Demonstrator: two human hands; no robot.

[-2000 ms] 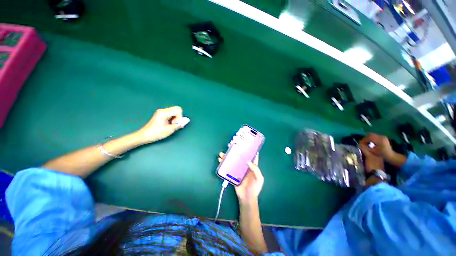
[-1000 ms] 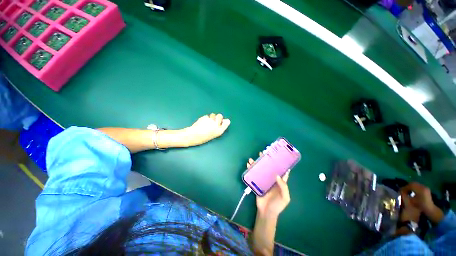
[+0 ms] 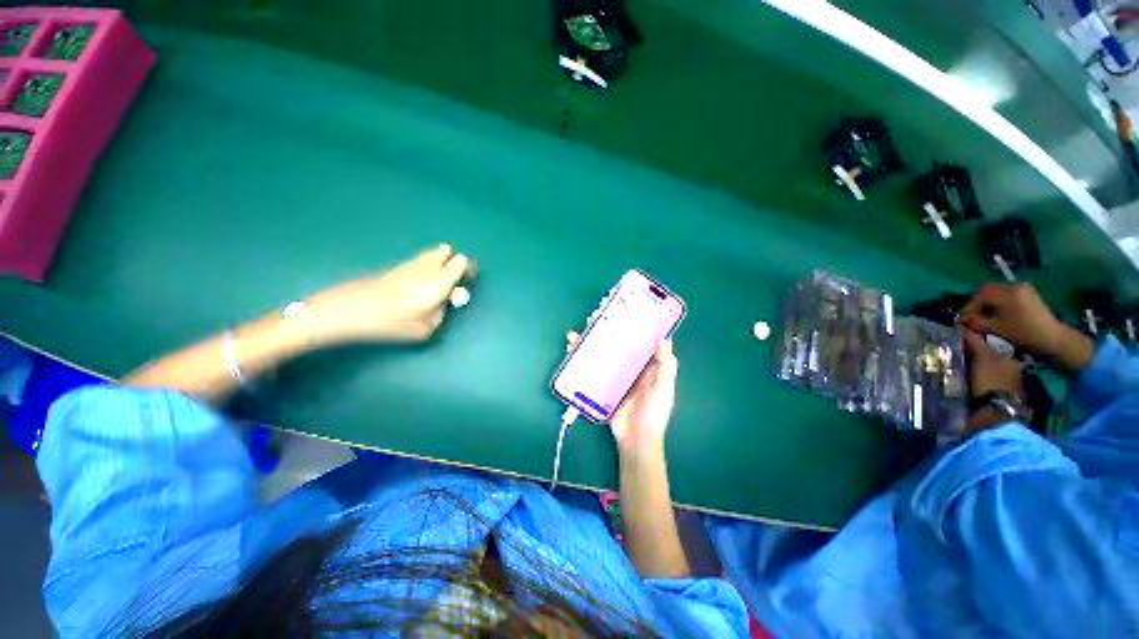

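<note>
A smartphone (image 3: 621, 346) with a pale pink lit screen lies tilted in my right hand (image 3: 646, 393), thumb on its right edge and fingertips showing at its left edge. A thin white cable (image 3: 562, 447) runs down from its lower end. My left hand (image 3: 419, 297), blurred, is over the mat left of the phone, its fingers curled. A small white round piece (image 3: 460, 296) shows at its fingertips and looks pinched there. Another white disc (image 3: 762, 330) lies on the mat right of the phone.
A pink compartment tray (image 3: 75, 144) with green boards is at far left. Black modules (image 3: 597, 40) with white tabs line the far side, below a white rail (image 3: 924, 75). At right, another person's hands (image 3: 1018, 327) are beside clear plastic boxes (image 3: 862, 350). The bench edge (image 3: 412, 459) runs in front.
The view swung right and back. My left hand was a closed fist one second ago; now the white piece shows at its fingertips. The phone stays in my right hand.
</note>
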